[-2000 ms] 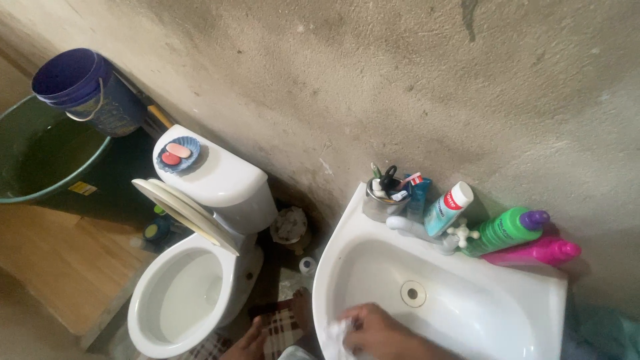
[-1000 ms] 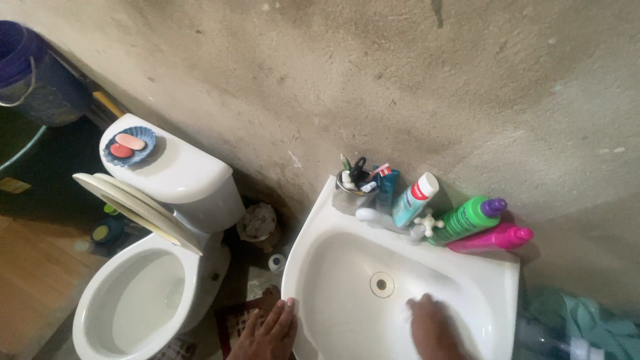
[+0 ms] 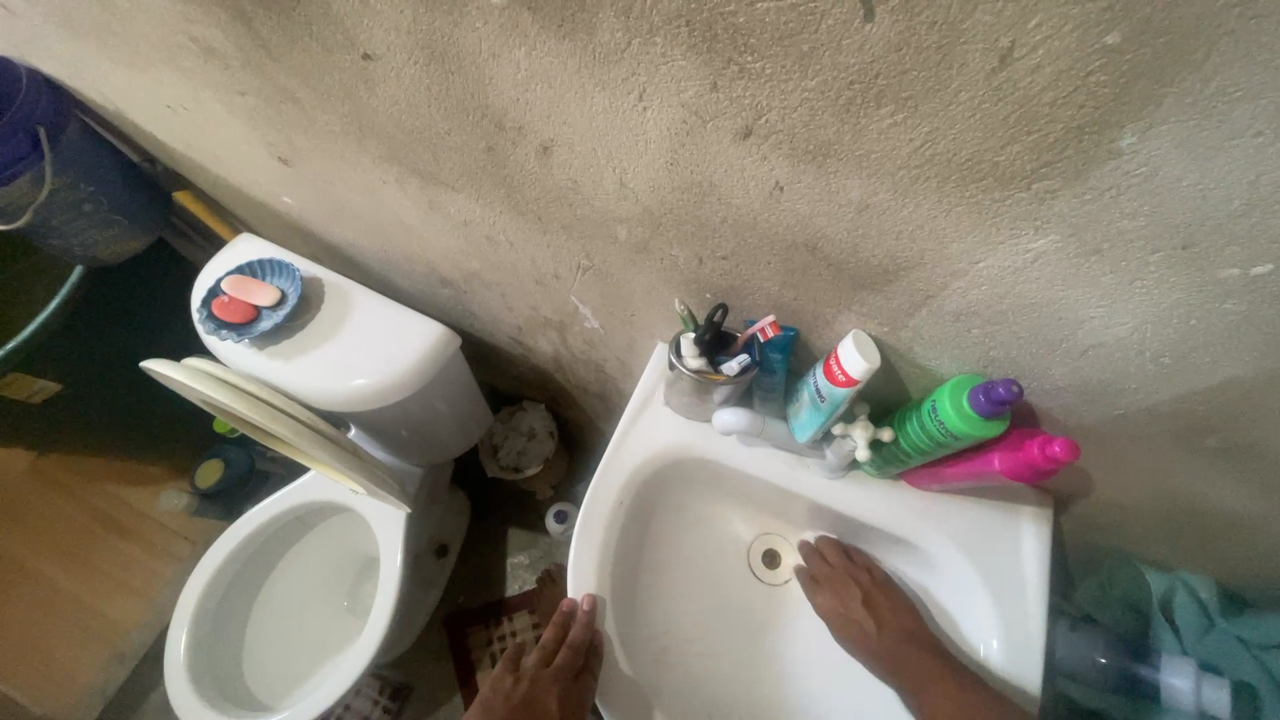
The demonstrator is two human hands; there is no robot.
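My right hand [image 3: 858, 600] is inside the white washbasin [image 3: 690, 620], just right of the drain [image 3: 771, 559]. Its fingers press a white item, mostly hidden under the fingertips, against the basin's surface; it may be a cloth or tissue. My left hand [image 3: 545, 665] rests with its fingertips on the basin's left outer rim and holds nothing. Behind the bowl stand a toothbrush holder [image 3: 705, 392], a tube of Colgate toothpaste [image 3: 833, 386], a white tap [image 3: 765, 428] with a cross handle [image 3: 862, 434], a green bottle [image 3: 940, 425] and a pink bottle [image 3: 995, 458].
Left of the basin is a toilet [image 3: 300, 610] with its lid raised and a blue soap dish [image 3: 249, 299] on its tank. A waste bin [image 3: 522, 445] sits between them. A blue bucket [image 3: 80, 180] is far left, teal cloth [image 3: 1180, 615] at right.
My right hand has moved from the basin's left side, where it held something white, to the right of the drain. My left hand has come up onto the left rim. The view has shifted right.
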